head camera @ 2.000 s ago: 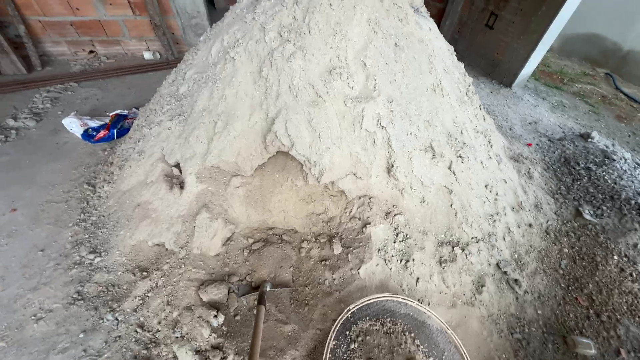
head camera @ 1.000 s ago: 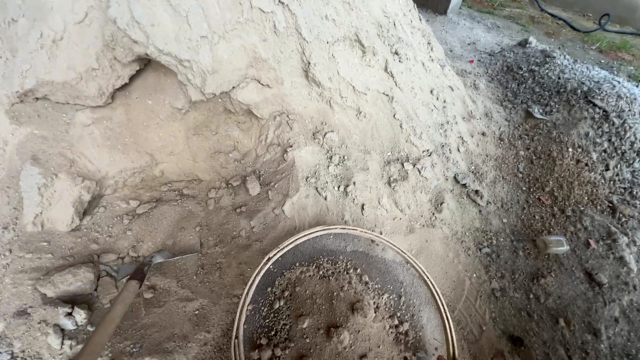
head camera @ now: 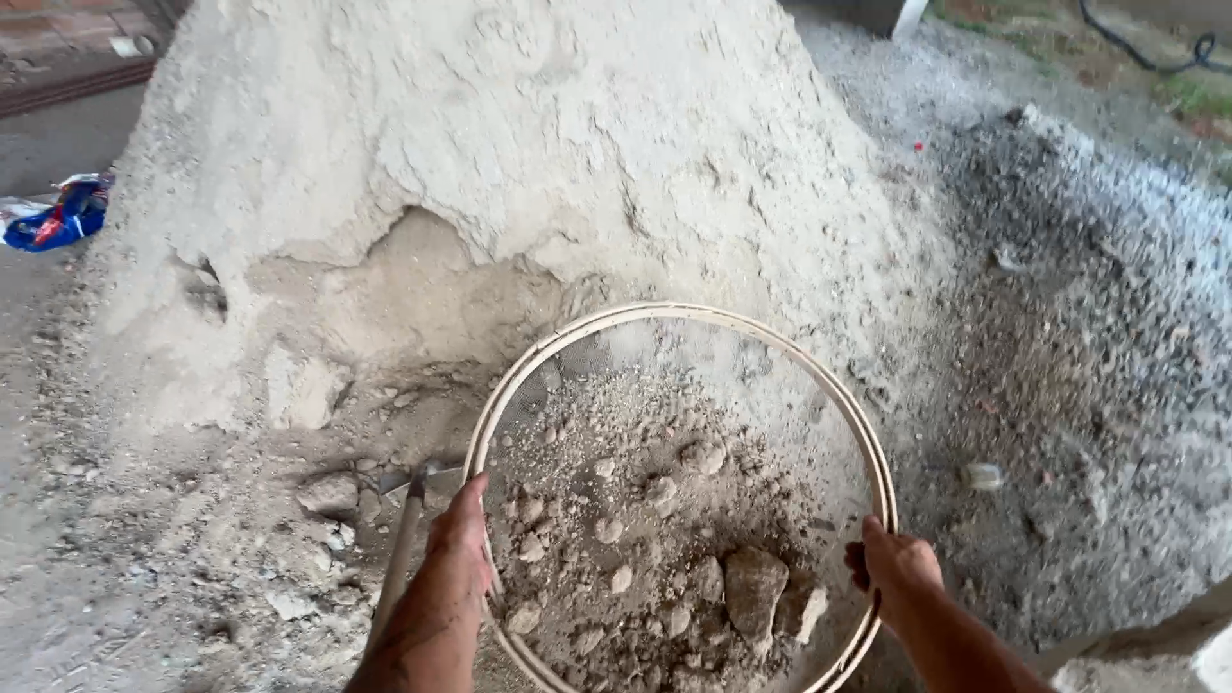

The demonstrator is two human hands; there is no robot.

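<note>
A round sieve with a pale rim [head camera: 674, 310] and a mesh bottom lies between my hands at the lower middle. Clumps of sand, pebbles and a few larger stones [head camera: 755, 589] rest on its mesh. My left hand [head camera: 460, 549] grips the rim on the left side. On the right side of the rim, my right hand [head camera: 897, 566] is closed around it. Just left of the sieve is a hoe with a wooden handle [head camera: 402, 549], its metal head [head camera: 420, 479] on the ground, partly hidden by my left forearm and the sieve.
A large sand pile [head camera: 597, 144] rises ahead, with a dug hollow [head camera: 433, 289] in its base. Dark gravel [head camera: 1078, 385] spreads at the right. A crumpled blue and white bag [head camera: 63, 217] lies at the left. A black hose [head camera: 1136, 53] is at the top right.
Both hands have come into view and now hold the sieve's rim; no hands showed in the earlier frames. The larger stones in the sieve are now visible. The view has shifted.
</note>
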